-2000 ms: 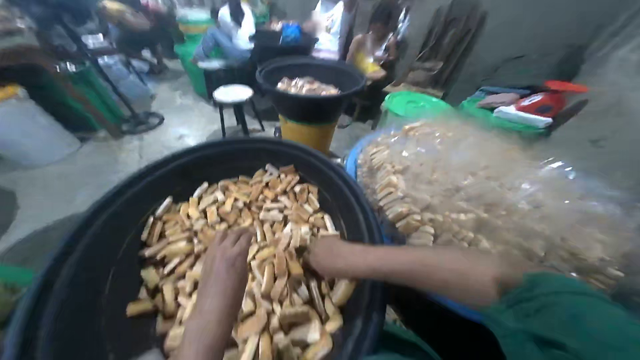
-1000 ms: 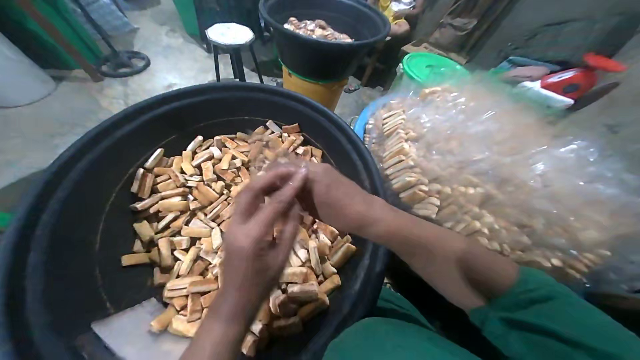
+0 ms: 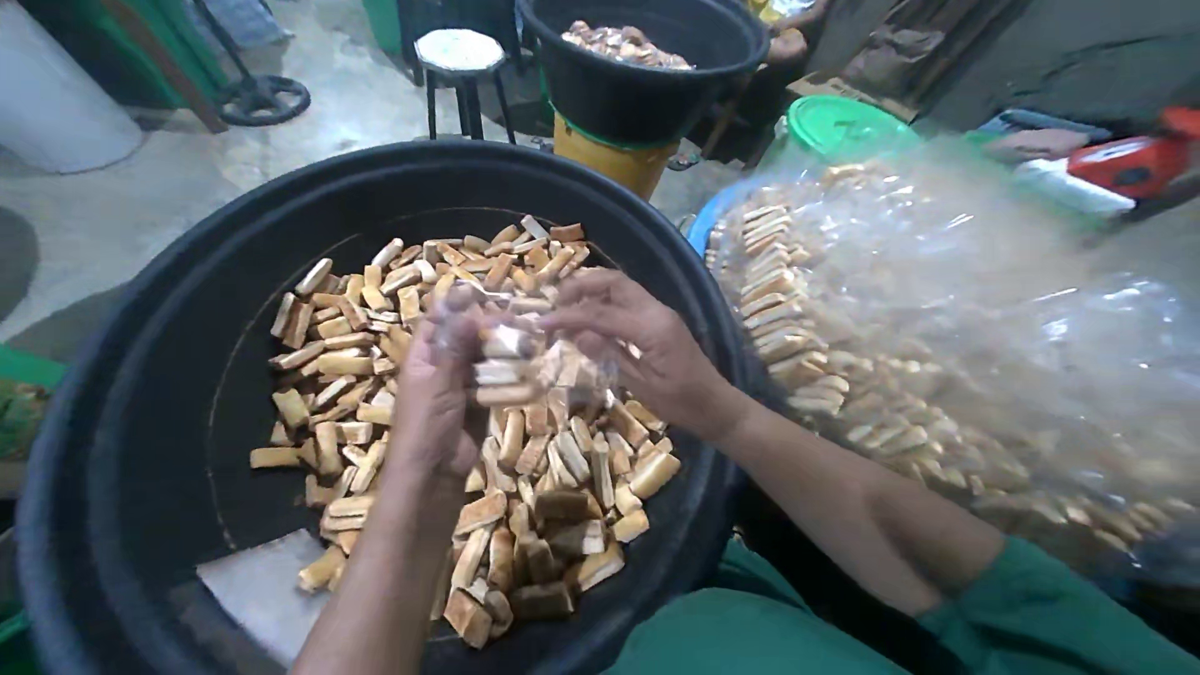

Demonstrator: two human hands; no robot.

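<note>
Above a large black tub (image 3: pixel 122 375) I hold a clear plastic bag (image 3: pixel 511 361) with several bread pieces in it. My left hand (image 3: pixel 441 384) grips the bag's left side. At its right side is my right hand (image 3: pixel 637 347), fingers curled on the film, somewhat blurred. Many loose toasted bread sticks (image 3: pixel 352 366) lie in the tub under both hands. A flat whitish sheet or stack (image 3: pixel 267 591) rests at the tub's lower left, left of my left forearm.
To the right, packed bread in clear plastic bags (image 3: pixel 937 309) is heaped in a blue-rimmed container (image 3: pixel 708 220). Ahead stand another black tub (image 3: pixel 647 94) on a yellow container (image 3: pixel 609 155), a stool (image 3: pixel 459 52) and a green lid (image 3: pixel 848 127). A red object (image 3: pixel 1130 167) lies far right.
My hands were down among the bread sticks, then came together above them. Now they are farther apart, with a bag of bread pieces visible between them. The view has tilted down.
</note>
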